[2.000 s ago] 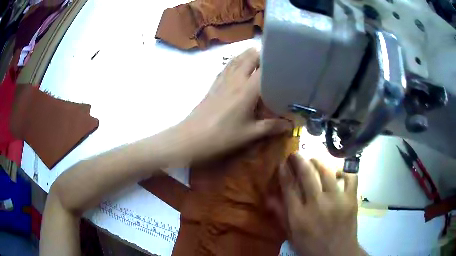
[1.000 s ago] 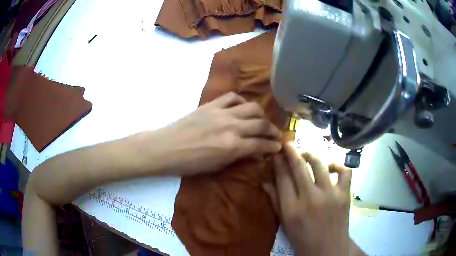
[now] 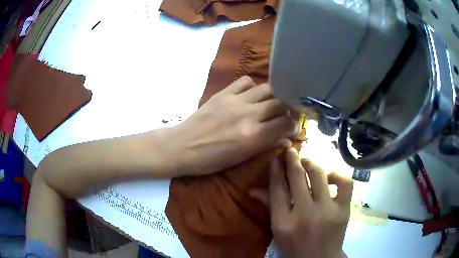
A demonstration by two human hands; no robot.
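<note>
The rust-brown gathered panel (image 3: 216,216) lies under both hands, with puckered folds, and runs up beside the sewing machine head (image 3: 327,50). My left hand (image 3: 236,126) lies over the panel, its fingertips pressing the edge close to the presser foot (image 3: 303,126). My right hand (image 3: 307,206) is just nearer to me, thumb and index finger holding the panel's edge, the other fingers spread on the lit table. The fingertips of both hands nearly meet. The needle is too bright and small to tell.
A notched rust-brown piece (image 3: 50,95) lies at the left edge of the white table (image 3: 136,65). A gathered heap (image 3: 226,11) lies at the top. Red-handled snips (image 3: 425,186) lie right of the machine, near cream tape (image 3: 372,214). Red fabric (image 3: 7,118) is beyond the left edge.
My left hand has come back from the far side of the panel to the presser foot. The panel's far part now lies uncovered, and the separate narrow strip no longer shows. The view has shifted slightly.
</note>
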